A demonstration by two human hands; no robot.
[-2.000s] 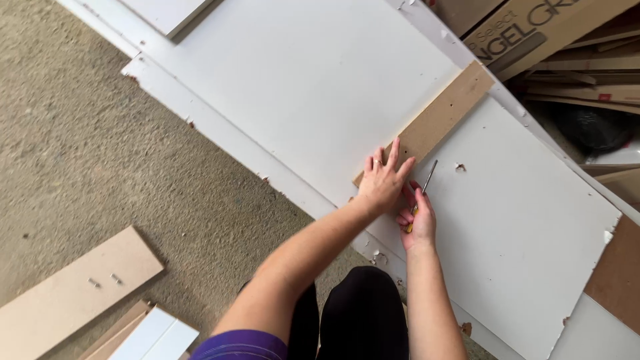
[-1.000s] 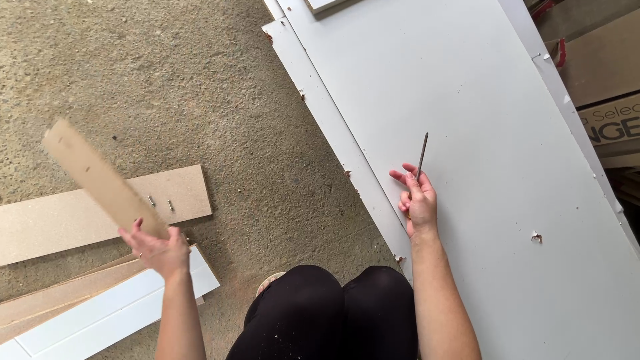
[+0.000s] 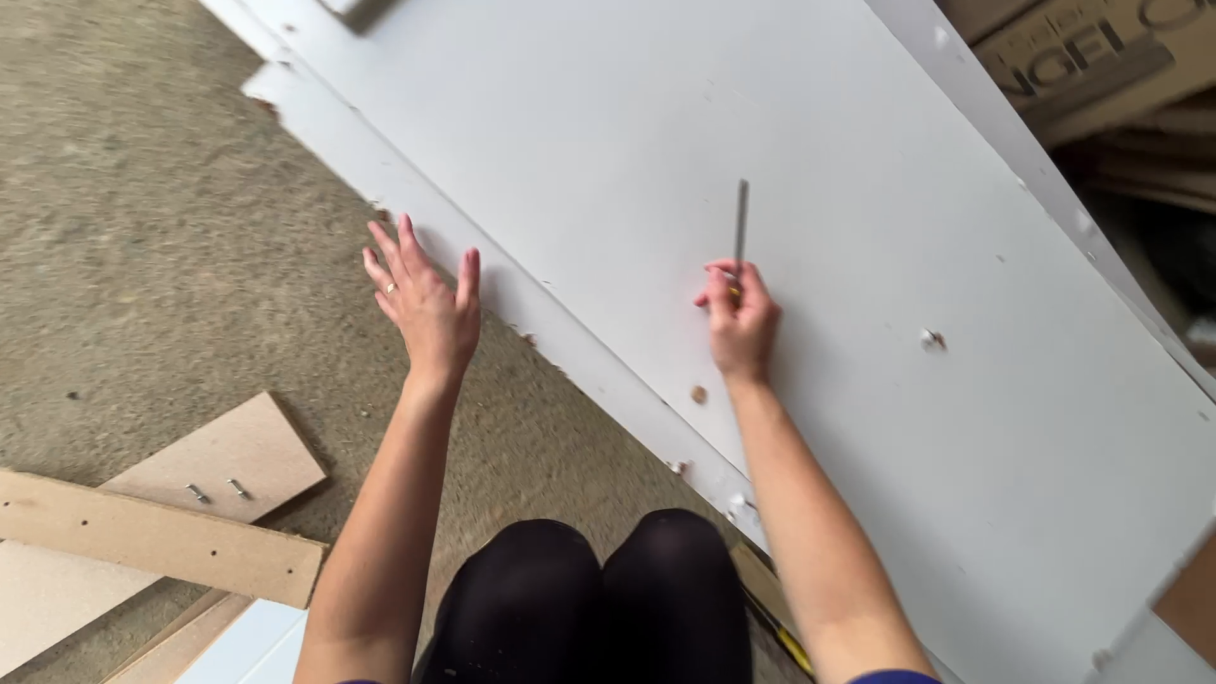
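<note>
My left hand point(image 3: 432, 309) is empty, its fingers spread over the damaged edge of the large white panel point(image 3: 608, 171). Farther right, my right hand point(image 3: 744, 323) grips a screwdriver point(image 3: 742, 218) above the panel; its metal shaft points away from me and a bit of yellow handle shows between the fingers. A narrow fibreboard strip with holes point(image 3: 161, 532) lies at the lower left, across a wider board point(image 3: 223, 461) that carries two screws point(image 3: 237, 488). A small round brown piece point(image 3: 698, 393) and a white chipped bit point(image 3: 933, 339) are on the panel.
Rough concrete floor point(image 3: 142, 237) runs along the left. A white board point(image 3: 252, 646) lies low at the left by the other boards. Printed cardboard boxes point(image 3: 1102, 66) stand at the upper right. A yellow and black tool point(image 3: 784, 641) lies near my right knee.
My left hand has let go of the narrow strip, which now lies on the boards, and has moved over to the panel's edge. The screwdriver stays in my right hand. The view has turned.
</note>
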